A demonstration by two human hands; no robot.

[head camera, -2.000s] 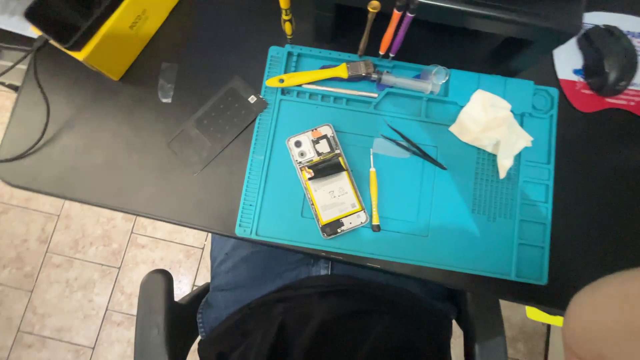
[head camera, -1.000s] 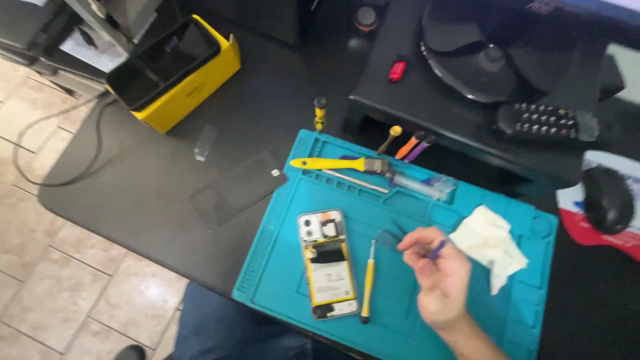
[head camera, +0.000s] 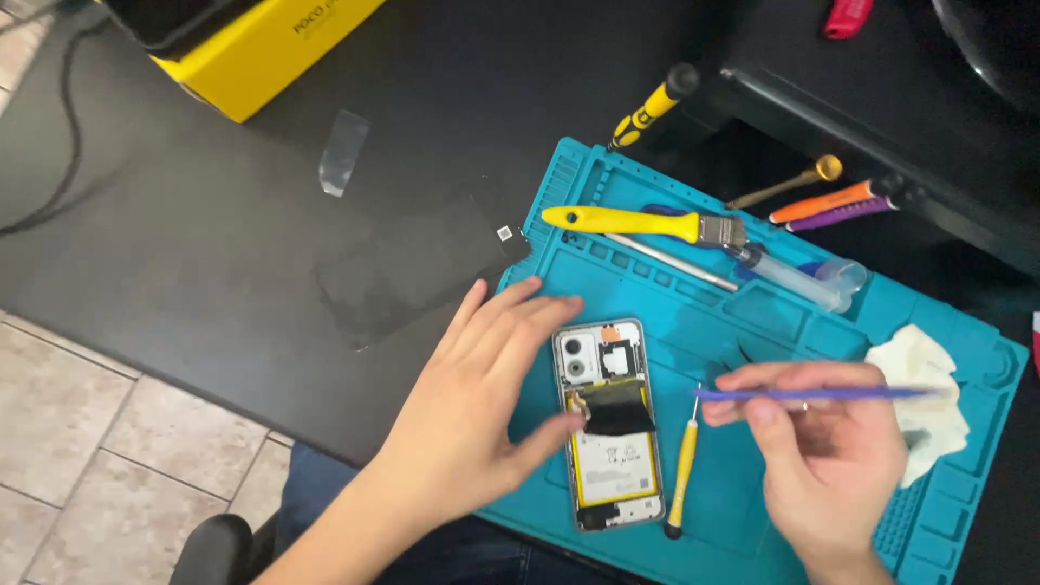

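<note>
An opened smartphone (head camera: 613,471) lies on a teal silicone repair mat (head camera: 747,520), its battery, camera module and a black flap showing. My left hand (head camera: 479,398) is at the phone's left side, fingers spread, thumb over the phone's edge; whether it touches cannot be told. My right hand (head camera: 821,447) holds a thin purple plastic pry tool (head camera: 861,393) between thumb and fingers, its tip pointing left. Between the phone and that hand lies a yellow-handled screwdriver (head camera: 685,479). Black tweezers are mostly hidden behind my right hand. A crumpled white cloth or tissue (head camera: 918,382) lies to its right.
Across the mat's top lie a yellow-handled brush (head camera: 626,219), a metal rod (head camera: 674,262) and a plastic syringe (head camera: 800,280). Several tools stand along its back edge, including a yellow-black screwdriver (head camera: 650,110). On the desk are a dark thin panel (head camera: 406,284), clear film (head camera: 344,153) and a yellow box (head camera: 260,65).
My left hand has come into view beside the phone. My right hand, absent two seconds ago, was near the tweezers one second ago and now holds the purple tool level. The view has shifted.
</note>
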